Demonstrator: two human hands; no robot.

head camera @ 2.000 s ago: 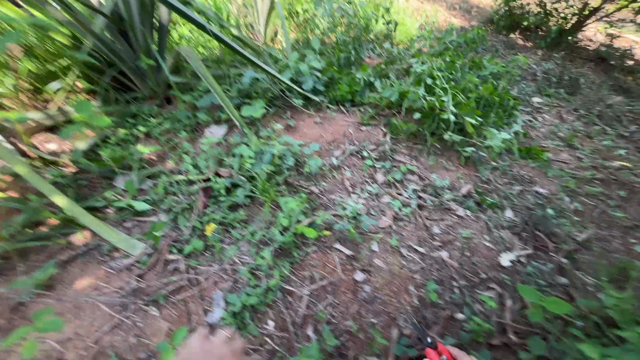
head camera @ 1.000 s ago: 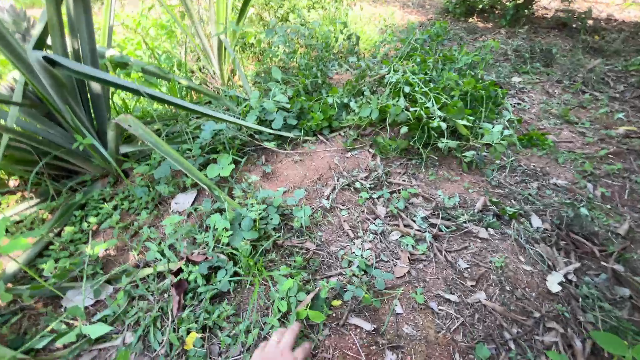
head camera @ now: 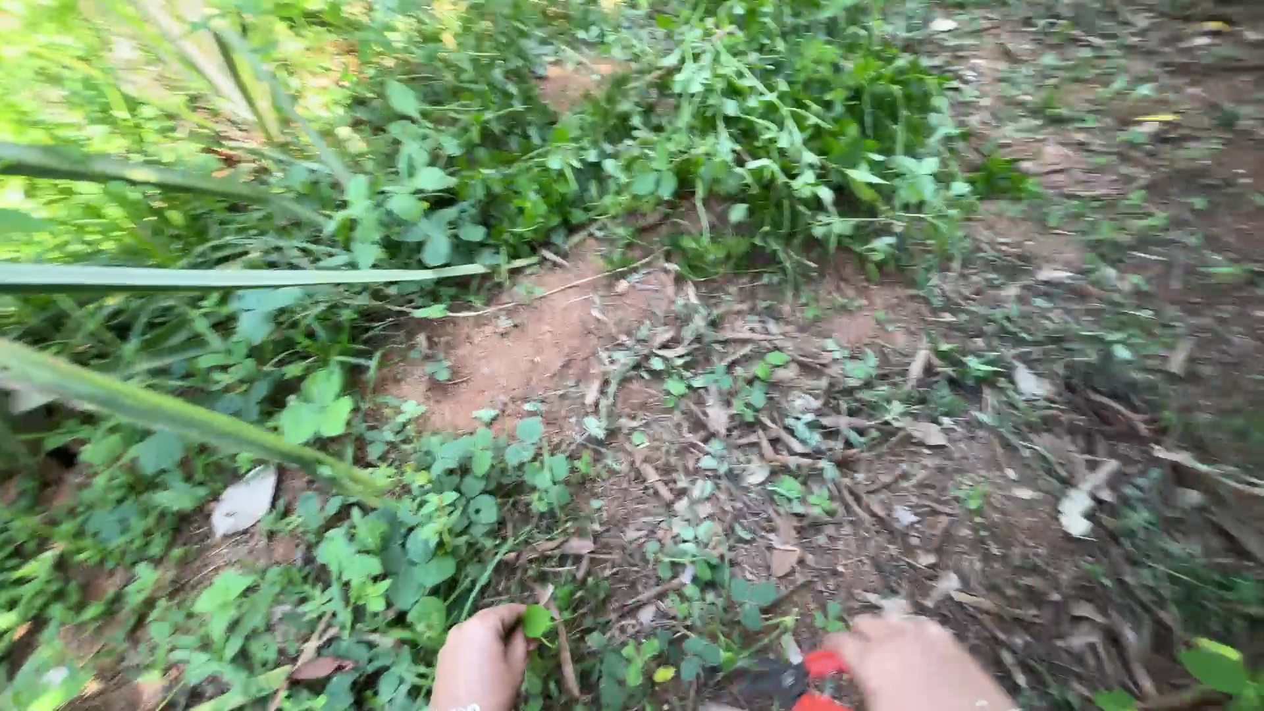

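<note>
Low at the bottom centre, my left hand (head camera: 484, 657) is among small green weeds, its thumb and forefinger close together at a round green leaf (head camera: 536, 620). Whether the fingers pinch that leaf cannot be told. To its right my right hand (head camera: 913, 660) is closed around the red handles of a cutting tool that looks like pruning shears (head camera: 815, 681). The tool's dark blades point left towards my left hand, low over the weeds. Blur and the frame's edge hide part of the blades and handles.
A pile of leafy green stems (head camera: 790, 128) lies at the top centre. Long stiff leaves (head camera: 188, 420) reach in from the left. Bare reddish soil (head camera: 523, 346) shows mid-view, with dry leaves and twigs (head camera: 780, 434) to its right.
My right hand with the red-handled tool, out of view one second ago, is back in view at the bottom right. My left hand shows more fully. The view has moved closer to the ground.
</note>
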